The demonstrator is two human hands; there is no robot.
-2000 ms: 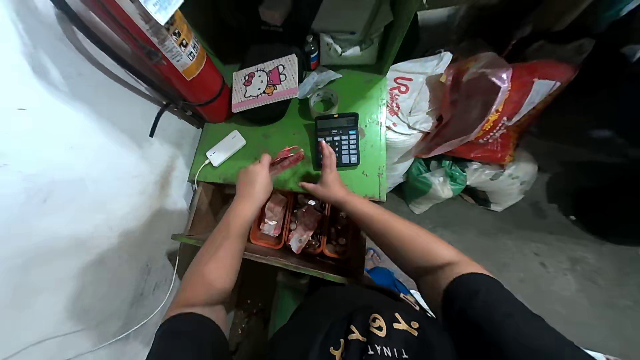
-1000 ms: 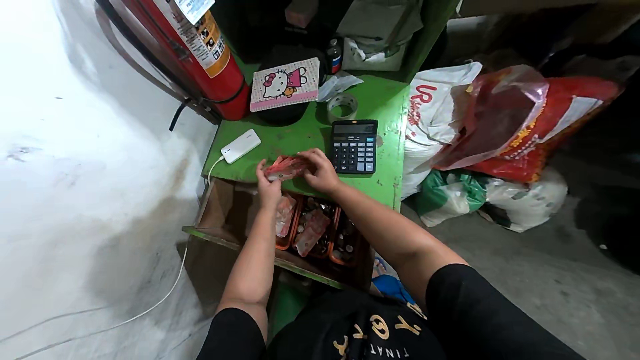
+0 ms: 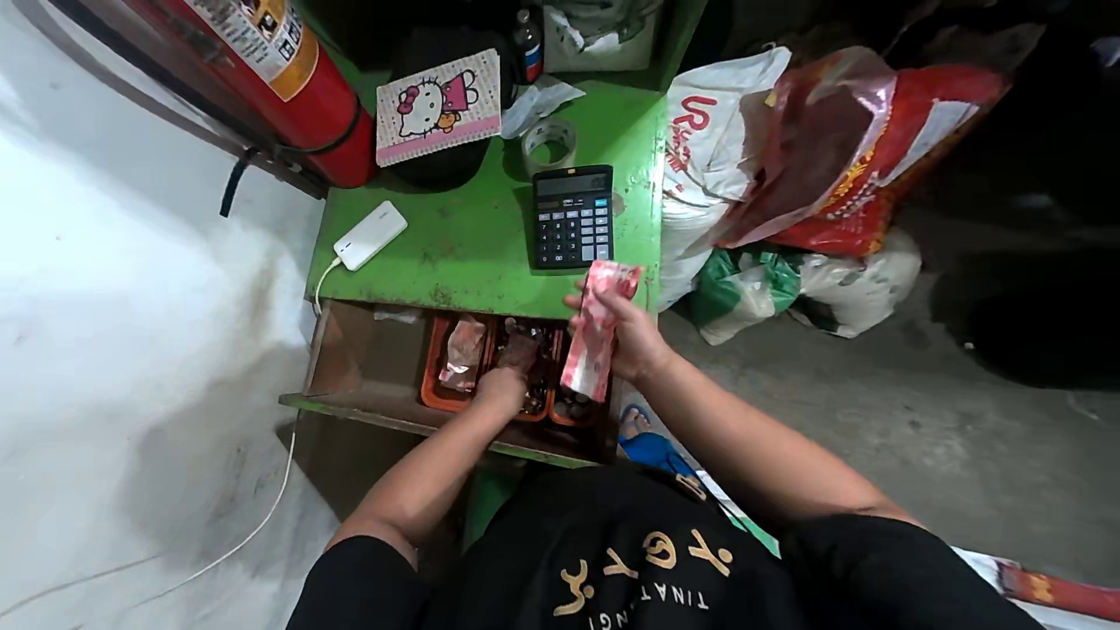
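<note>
My right hand (image 3: 632, 337) holds a sheaf of pinkish-red banknotes (image 3: 597, 332), thumb on top, over the drawer's right part and the green desk edge. My left hand (image 3: 503, 387) reaches into the middle orange tray (image 3: 535, 413), its fingers at some brownish banknotes (image 3: 518, 352); whether they grip them cannot be seen. Coins lie around those notes. The left orange tray (image 3: 433, 394) holds more folded notes (image 3: 463, 350). A right orange tray (image 3: 564, 418) with coins is partly hidden under the pink notes. All three sit in the pulled-out wooden drawer (image 3: 376, 385).
On the green desk (image 3: 455, 254) lie a black calculator (image 3: 573, 219), a white power bank (image 3: 371, 235) with cable, a tape roll (image 3: 549, 147) and a spiral notebook (image 3: 437, 107). A red fire extinguisher (image 3: 324, 131) stands at left. Filled sacks (image 3: 700, 175) stand right of the desk.
My hands were together at the red notes above the desk edge one second ago. They are now apart: my left hand has gone down into the middle tray, and my right holds the notes.
</note>
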